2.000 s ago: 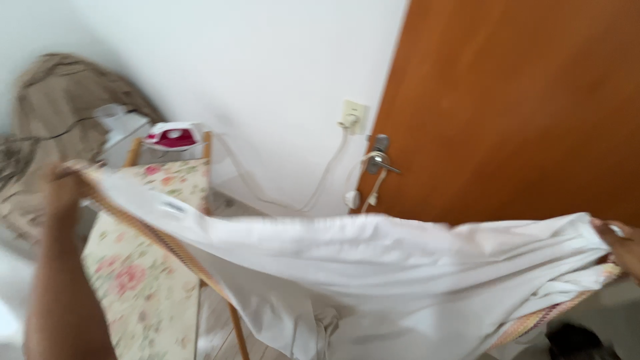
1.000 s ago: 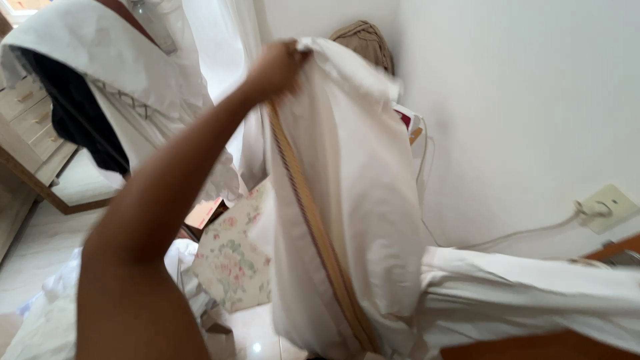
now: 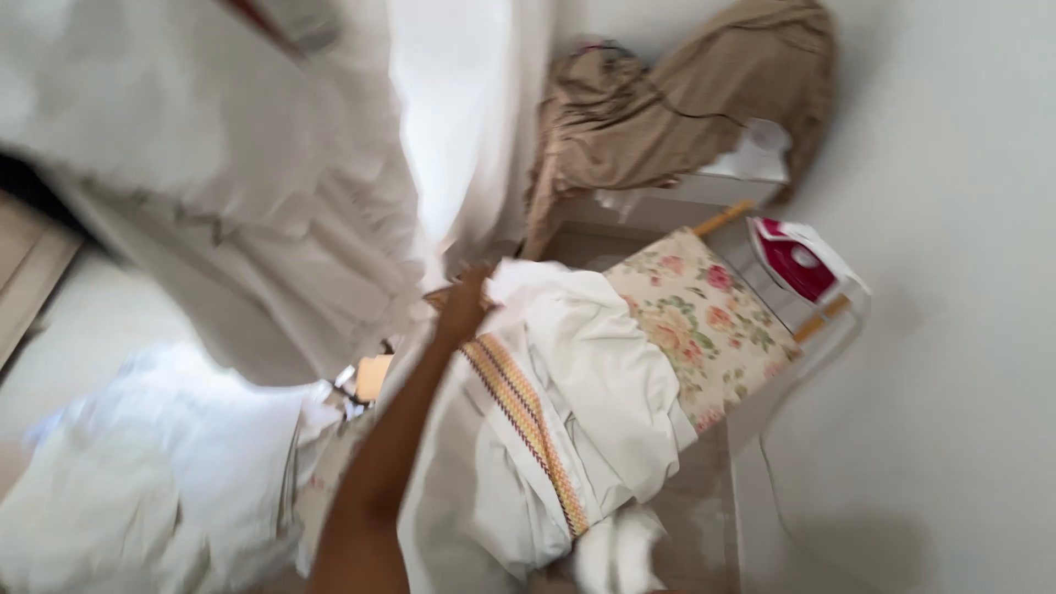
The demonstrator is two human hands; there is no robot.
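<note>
My left hand (image 3: 469, 307) is closed on the edge of a white cloth (image 3: 610, 388) with a yellow, orange and dark patterned trim band. The cloth lies bunched over an ironing board with a floral cover (image 3: 701, 322) and hangs down toward the bottom of the view. A magenta and white clothes iron (image 3: 799, 262) rests on the board's far end, its pale cord hanging down by the wall. My right hand does not show; only a sliver of skin may be at the bottom edge.
White fabric (image 3: 247, 165) hangs at the upper left. Below it lies a pile of light cloths (image 3: 181, 462). A brown cloth (image 3: 660, 107) with a dark cord across it covers something behind the board. The white wall (image 3: 949, 330) stands close on the right.
The white cloth was stretched between both hands by the door, then held up by my left hand. Now my left hand is lower and the cloth lies over the board. The view has turned considerably.
</note>
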